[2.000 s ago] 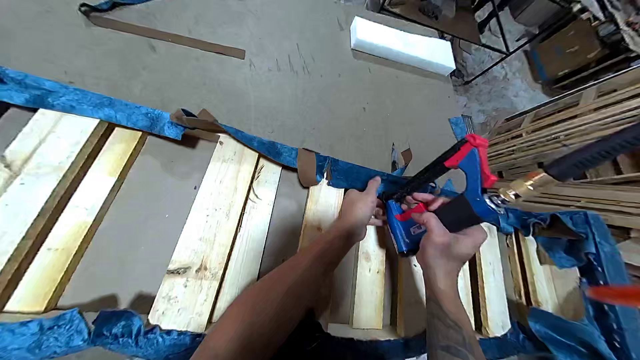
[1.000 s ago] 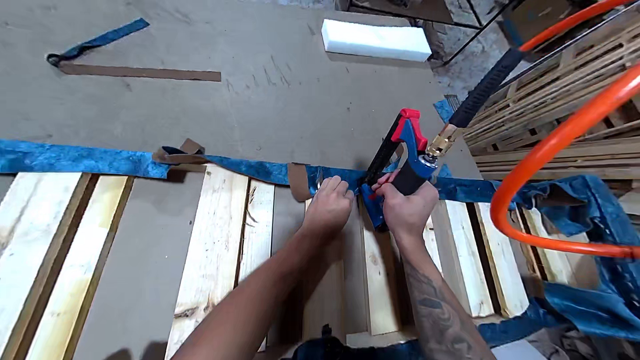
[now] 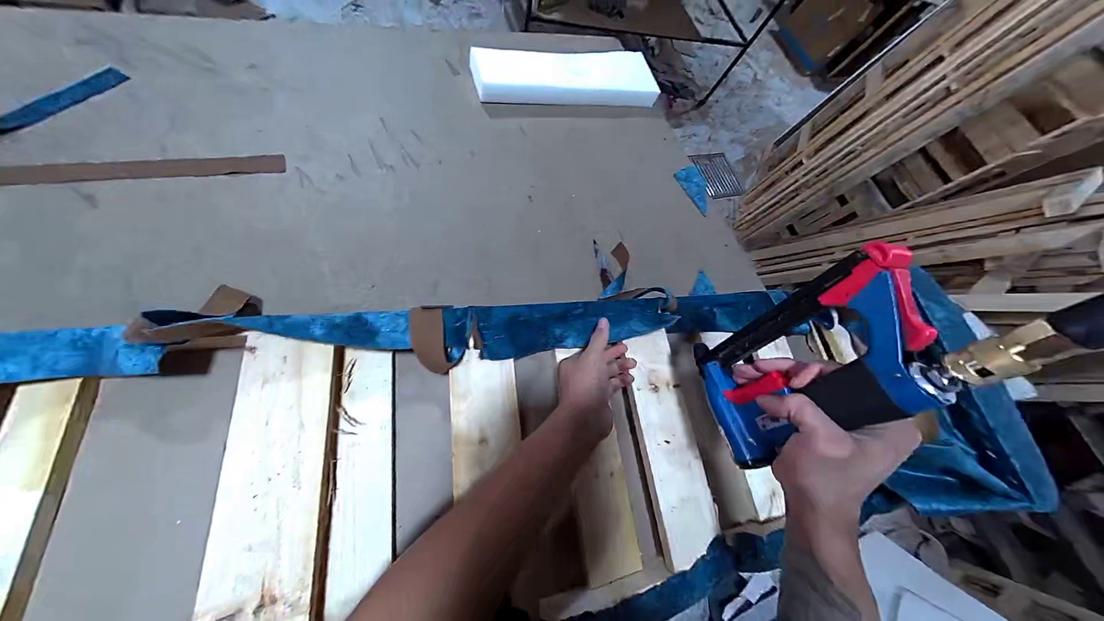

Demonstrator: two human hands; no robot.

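My right hand (image 3: 828, 431) grips a blue and black pneumatic stapler (image 3: 862, 371) with red parts, tilted and raised over the right end of a slatted wooden frame (image 3: 673, 457). A brass fitting joins the tool to a black hose end. My left hand (image 3: 595, 375), fingers apart, is at the lower edge of the blue fabric (image 3: 552, 328) that runs along the frame's far side; whether it touches the fabric is unclear. Brown-backed folds of the fabric stick up at the left. More blue fabric (image 3: 975, 448) bunches around the right end.
The frame lies on a grey-brown work surface (image 3: 388, 216). A white foam block (image 3: 565, 78) lies at its far edge. A brown strip (image 3: 147, 170) and a blue fabric strip (image 3: 65, 99) are at the far left. Stacked wooden frames (image 3: 931, 129) stand at the right.
The stapler has moved away from my left hand to the right and now shows its side. My left hand has opened from its closed pose at the fabric. The orange hose has left the view.
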